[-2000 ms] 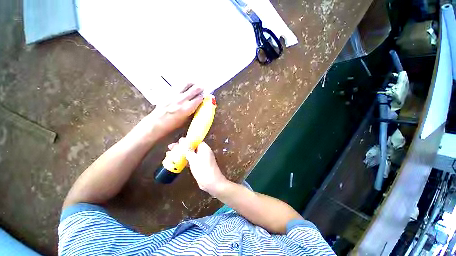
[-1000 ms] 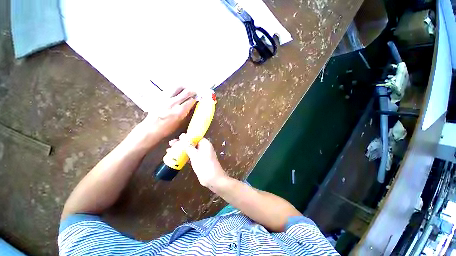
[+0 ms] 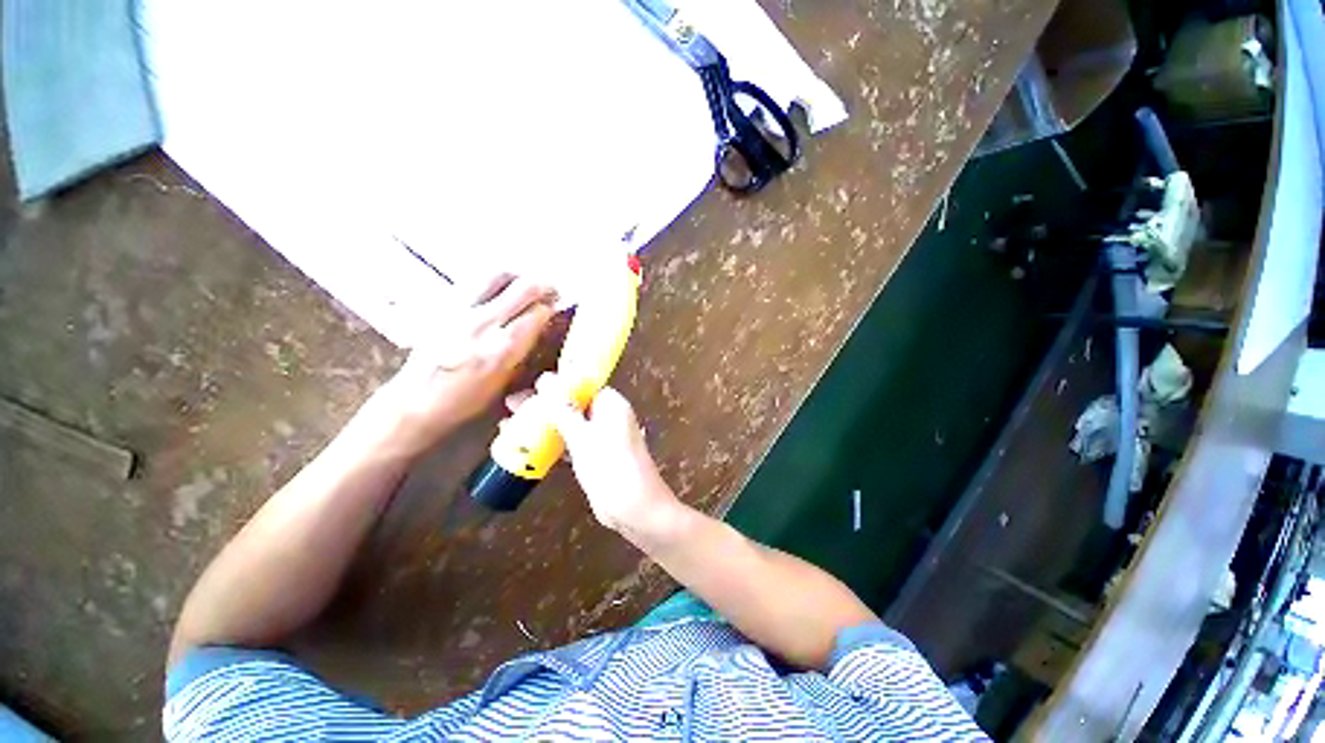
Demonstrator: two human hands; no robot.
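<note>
The white fabric lay (image 3: 436,131) lies on the brown table, with its near corner in front of me. My right hand (image 3: 589,436) is closed around the yellow cordless cutter (image 3: 599,341). Its black end points toward me and its red-marked tip is at the lay's near right edge. My left hand (image 3: 487,341) rests on the near corner of the lay, fingers forward, left of the tip; whether it pinches the sheet cannot be told. Shears with black handles (image 3: 748,138) lie on the lay's right part. A short dark line shows on the lay left of my left hand.
The brown table (image 3: 814,276) has pale flecks and ends in a slanting edge at right. Beyond it are a dark green surface (image 3: 857,392) and cluttered shelves with crumpled scraps (image 3: 1167,230). A pale blue-grey piece (image 3: 80,95) lies at upper left. A narrow brown strip (image 3: 66,436) lies at left.
The lay, shears and pale piece have shifted left in view. The cutter's tip has moved slightly up and right along the lay's edge. My left hand has moved slightly left and down in view, staying on the lay.
</note>
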